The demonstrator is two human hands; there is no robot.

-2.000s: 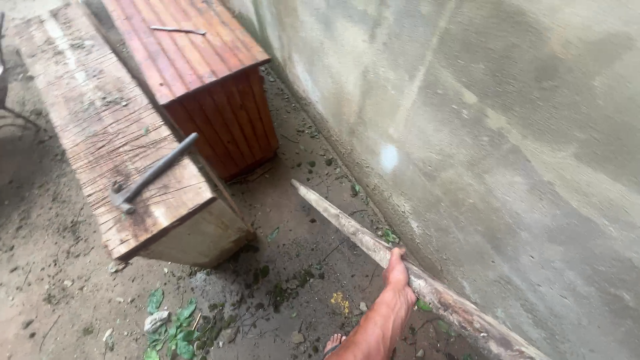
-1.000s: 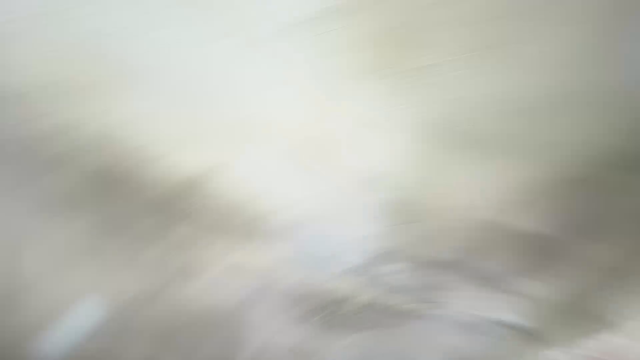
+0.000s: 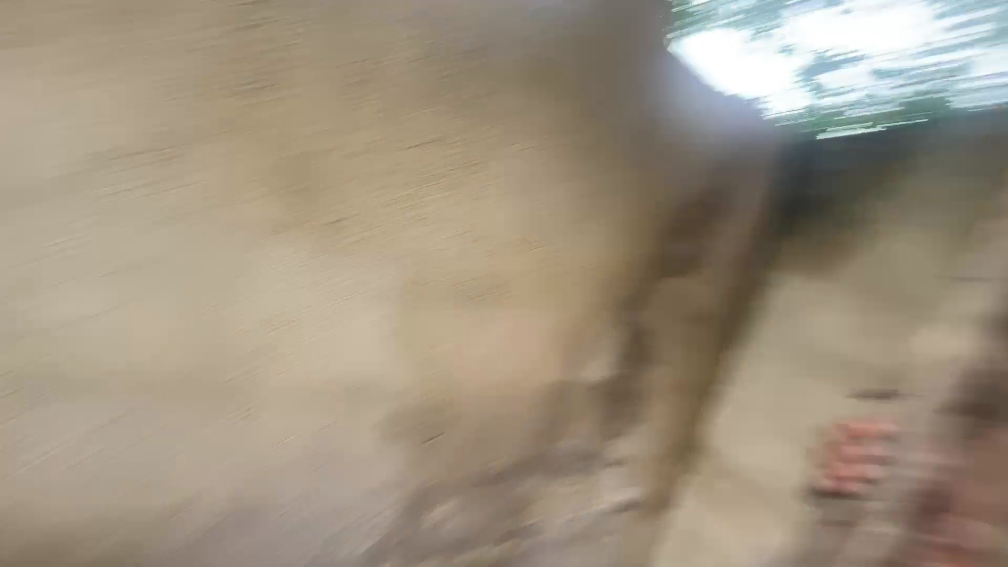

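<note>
Strong motion blur covers the head view. Neither my left hand nor my right hand can be made out, and no held thing can be recognised. A small reddish banded patch (image 3: 857, 457) shows at the lower right; the blur hides what it is.
A broad tan surface, likely a wall (image 3: 315, 236), fills the left and middle. Its dark edge runs down right of centre. Blurred rubble or ground (image 3: 512, 504) lies at the bottom. Bright sky with green foliage (image 3: 850, 63) shows at the upper right.
The view has swung far away. The wooden pole held in one hand, the hammer and the two wooden box-like pieces seen two seconds ago are out of sight.
</note>
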